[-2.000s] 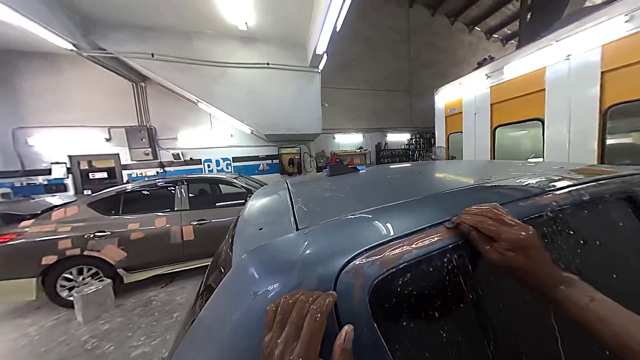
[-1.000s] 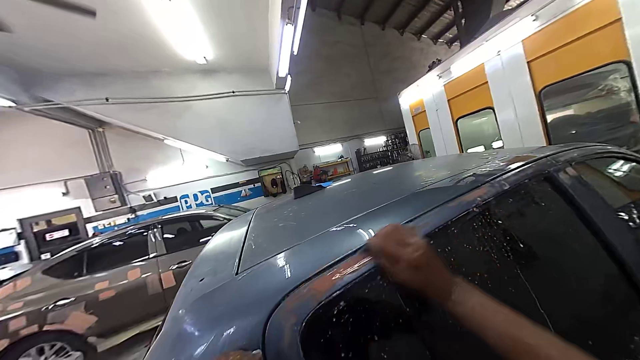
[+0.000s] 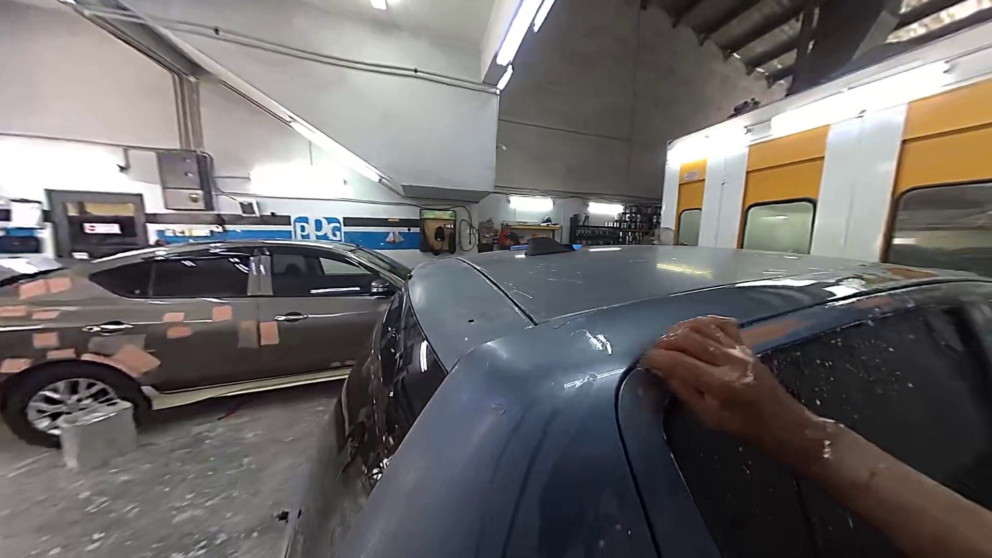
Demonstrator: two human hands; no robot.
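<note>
My right hand (image 3: 709,376), wet and with whitish residue on its skin, rests at the rear upper corner of the door frame (image 3: 639,387) of a blue-grey car. Its fingers are curled together against the edge; whether anything lies under them is hidden. Just ahead of it runs the roof side rail (image 3: 783,329), with worn orange-brown patches. The car's roof (image 3: 620,279) is dull and scuffed, with a dark fin antenna (image 3: 546,246) on it. Below my hand, the dark side window (image 3: 868,403) is speckled with droplets. My left hand is not in view.
A grey-brown sedan (image 3: 209,325) with orange-pink patches stands at the left, a pale block (image 3: 98,434) by its wheel. The concrete floor (image 3: 201,496) is spotted. White and orange booth panels (image 3: 860,178) line the right. Shelves (image 3: 620,226) with containers stand at the back.
My right hand has moved along the roof rail toward the rear corner of the door frame. My left hand, on the bodywork near that corner two seconds ago, has left the view.
</note>
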